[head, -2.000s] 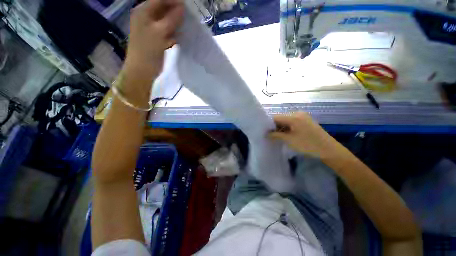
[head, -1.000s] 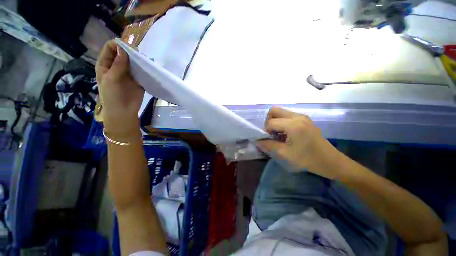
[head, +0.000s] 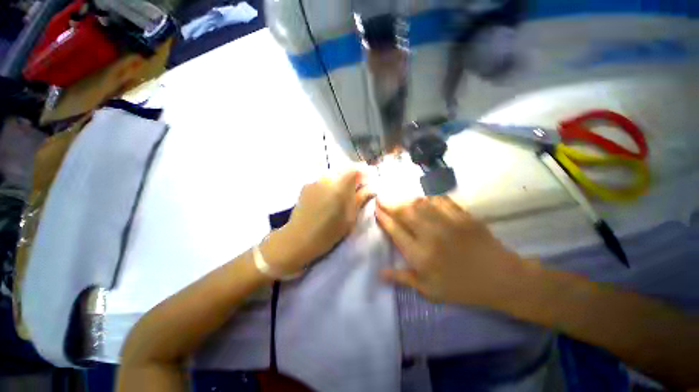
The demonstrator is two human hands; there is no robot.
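Observation:
A light grey fabric panel (head: 337, 321) lies on the machine table and hangs over its front edge, with a black strip along its left side. My left hand (head: 326, 218) pinches the panel's far end just in front of the needle area (head: 375, 157). My right hand (head: 452, 249) lies on the panel's right edge, fingertips close to my left fingers. The fabric edge at the fingertips is washed out by the lamp glare. The white sewing machine head (head: 337, 69) with a blue stripe stands above; a dark edge guide (head: 437, 164) sits right of the needle.
Scissors (head: 602, 157) with red and yellow handles and a white pen with a black end (head: 586, 207) lie at the right. Stacked cut panels (head: 88, 191), grey with dark edges, lie at the left on a cardboard-topped surface (head: 27, 230). A red object (head: 73, 50) is at the far left.
Both hands have moved from the table's front edge to the needle area with the panel. The panel, earlier stretched between the hands, now lies below them. The view has shifted closer to the machine.

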